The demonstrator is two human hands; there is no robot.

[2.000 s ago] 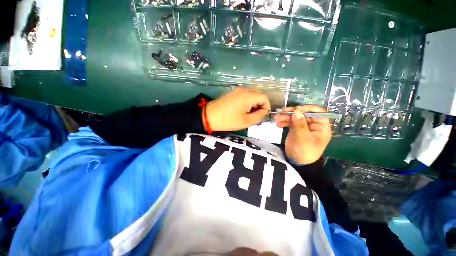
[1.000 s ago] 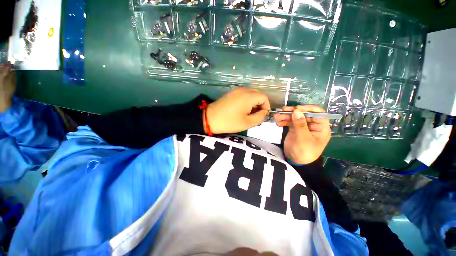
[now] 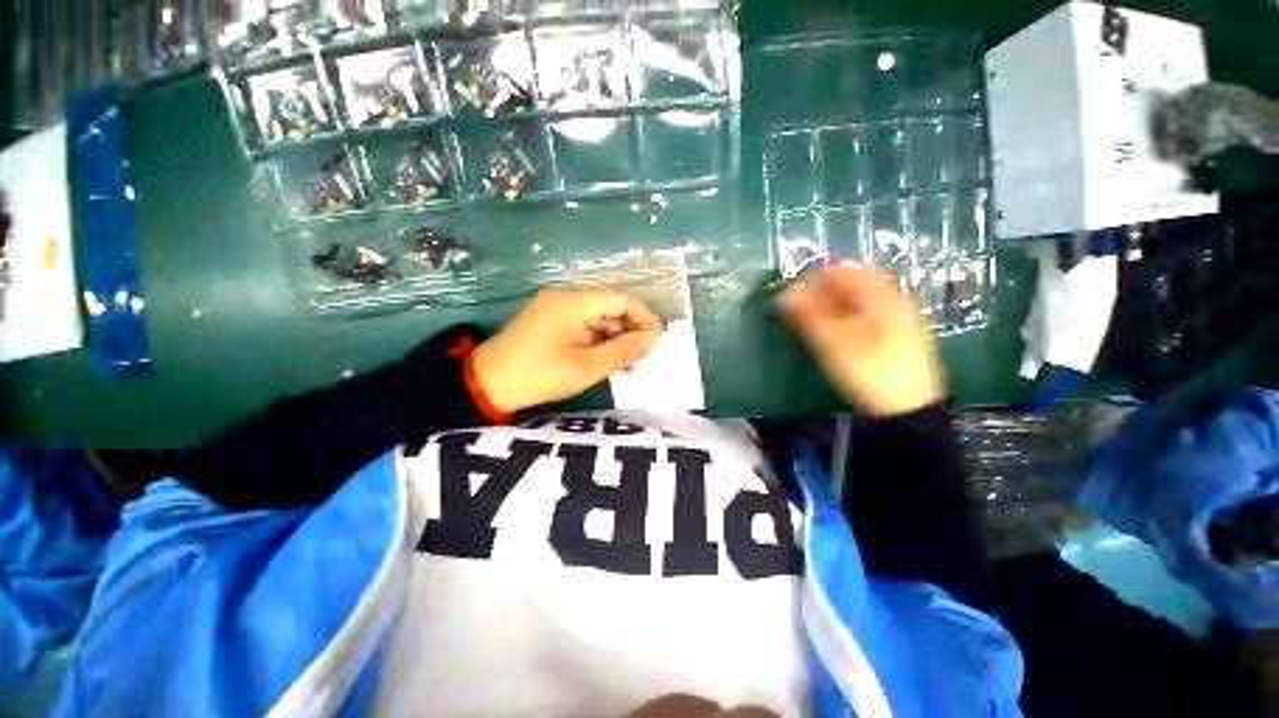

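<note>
My left hand (image 3: 568, 344), with a red wristband, is over the work pad (image 3: 661, 370). Its thumb and fingers are pinched together, and a small dark part shows faintly at the fingertips. My right hand (image 3: 858, 330) is blurred, apart from the left, over the near edge of the right blister tray (image 3: 878, 183). A dark blur shows by its fingertips; I cannot tell whether it holds anything. The tweezers do not show clearly. The left blister tray (image 3: 596, 166) holds several tangled dark parts.
Two loose-looking dark clusters (image 3: 362, 261) lie in clear plastic below the left tray's rows. A blue strip (image 3: 108, 232) and white sheet (image 3: 39, 253) are far left. A white box (image 3: 1073, 126) and crumpled paper (image 3: 1072, 312) are right. Neighbours' blue sleeves (image 3: 1185, 491) show at both sides.
My right hand has moved away from the left hand, and the silver tool no longer shows between them. The left hand keeps its pinch. The view has turned right, showing more of the white box.
</note>
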